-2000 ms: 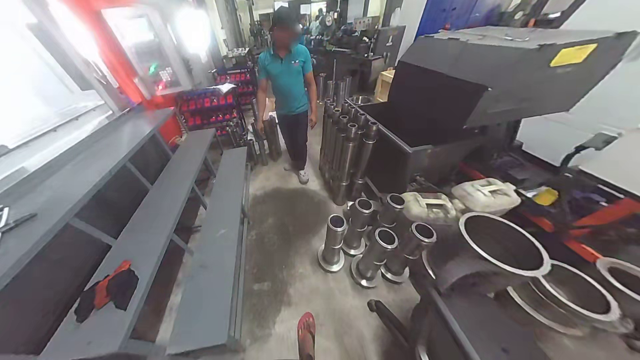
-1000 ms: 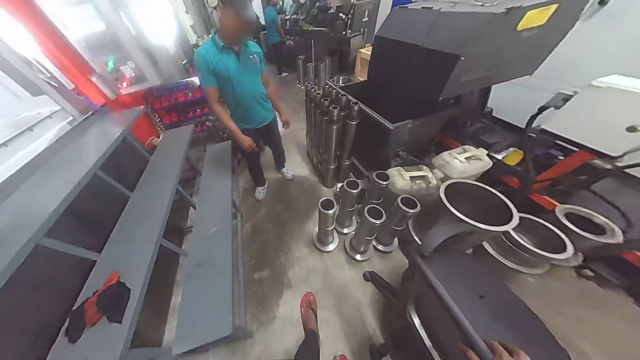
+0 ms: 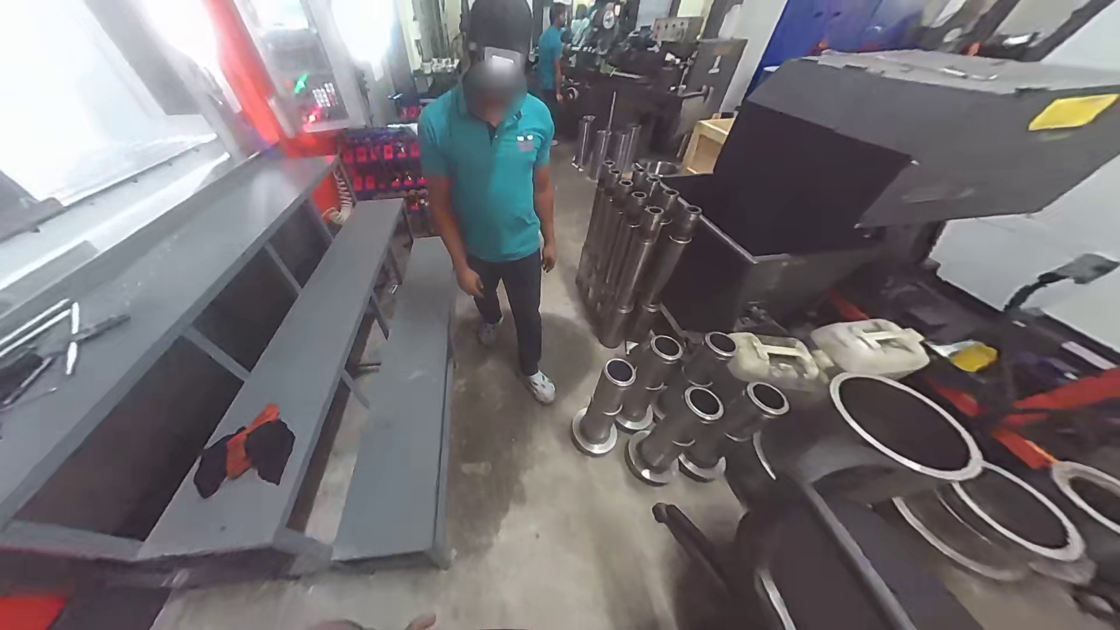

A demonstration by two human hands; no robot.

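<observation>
At the bottom edge, slightly left of the middle, the fingertips of a hand, probably my left hand (image 3: 420, 622), just enter the view; what it holds is hidden. My right hand is out of view. Above and to the right of those fingertips, several flanged steel tubes (image 3: 605, 398) stand upright on the floor. Large metal rings (image 3: 906, 424) lie at the right beside a dark metal frame (image 3: 822, 560). A dark and orange cloth (image 3: 248, 451) lies on the middle grey step (image 3: 328, 350) at the left.
A person in a teal shirt (image 3: 494, 192) stands in the aisle. Long steel tubes (image 3: 634, 262) stand beside a black bin (image 3: 814, 149). Two plastic canisters (image 3: 871, 347) sit at the right. Tools (image 3: 74, 337) lie on the upper grey ledge (image 3: 175, 254). Another person (image 3: 549, 61) is farther back.
The person in teal has come nearer than two seconds ago. A hand seen at the lower right one second ago has left that spot; fingertips now show at the bottom, left of the middle.
</observation>
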